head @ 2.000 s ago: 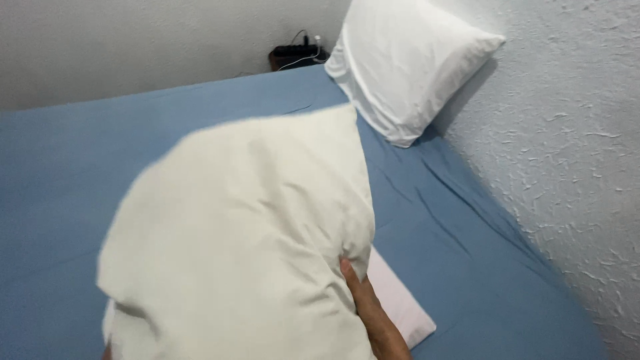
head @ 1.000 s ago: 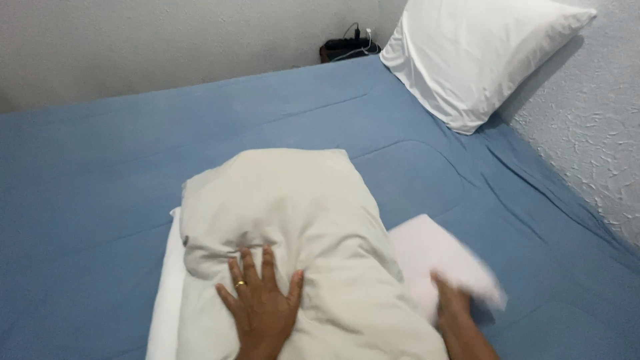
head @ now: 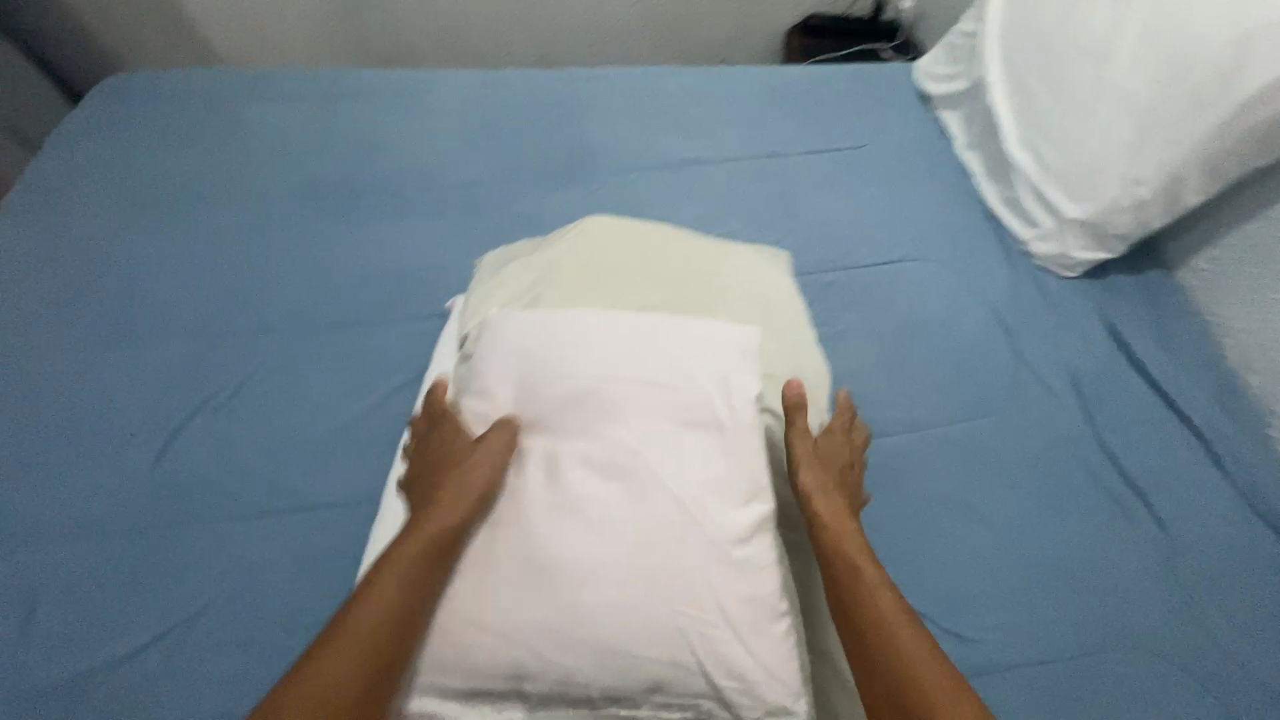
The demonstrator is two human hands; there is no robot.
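A small pale pink pillow (head: 620, 500) lies on top of a cream pillow (head: 640, 262), its far edge short of the cream one's. Under them, at the left, shows the edge of a white pillow or cloth (head: 392, 500). My left hand (head: 452, 455) is at the stack's left side, thumb over the pink pillow's edge, fingers spread. My right hand (head: 828, 450) stands beside the cream pillow's right side, thumb up and fingers apart, with nothing gripped. Whether its fingers touch the cream pillow I cannot tell.
The stack rests on a bed with a blue fitted sheet (head: 300, 250). A white pillow (head: 1130, 110) leans against the textured wall at the upper right. Beyond the bed's far edge is a dark box-like object (head: 840, 38) with cables.
The pink pillow, beside the cream one on the right a second ago, now lies on top of it. My left hand has left the cream pillow's top for the stack's left side; my right hand has let go.
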